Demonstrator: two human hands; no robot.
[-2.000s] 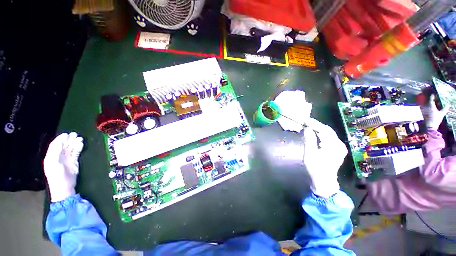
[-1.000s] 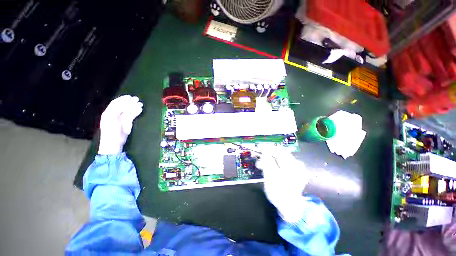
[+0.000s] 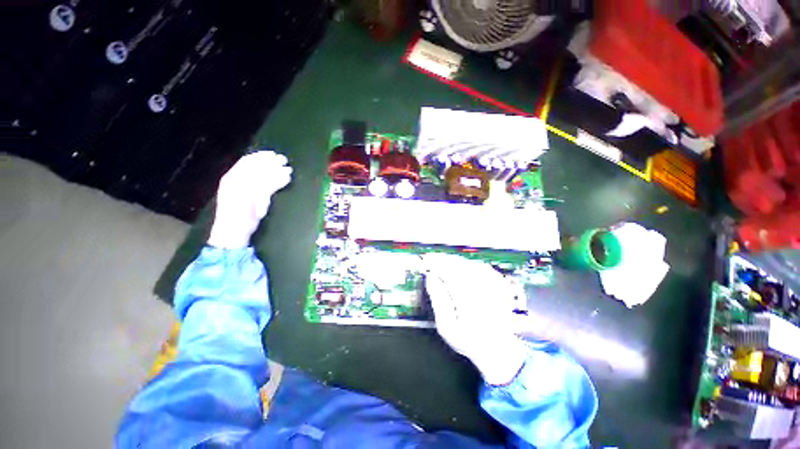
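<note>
A green power supply board lies on the mat, with long pale heatsinks, two red-copper chokes and a yellow-brown transformer. My white-gloved right hand is over the board's lower middle, fingers pinched together and covering parts there. The thin dark applicator seen in it earlier is hard to make out now. My gloved left hand rests left of the board, empty, its fingers loosely curled. A small green cup stands right of the board beside a crumpled white cloth or paper.
A fan stands at the back. Taped storage areas with a white label and red bins are at the back right. Another board lies at the right edge. Black sheeting or trays with white logos are at the left.
My right hand has moved left from beside the cup to over the board, its fingertips now further left. My left hand stays left of the board. The camera view has turned and shifted.
</note>
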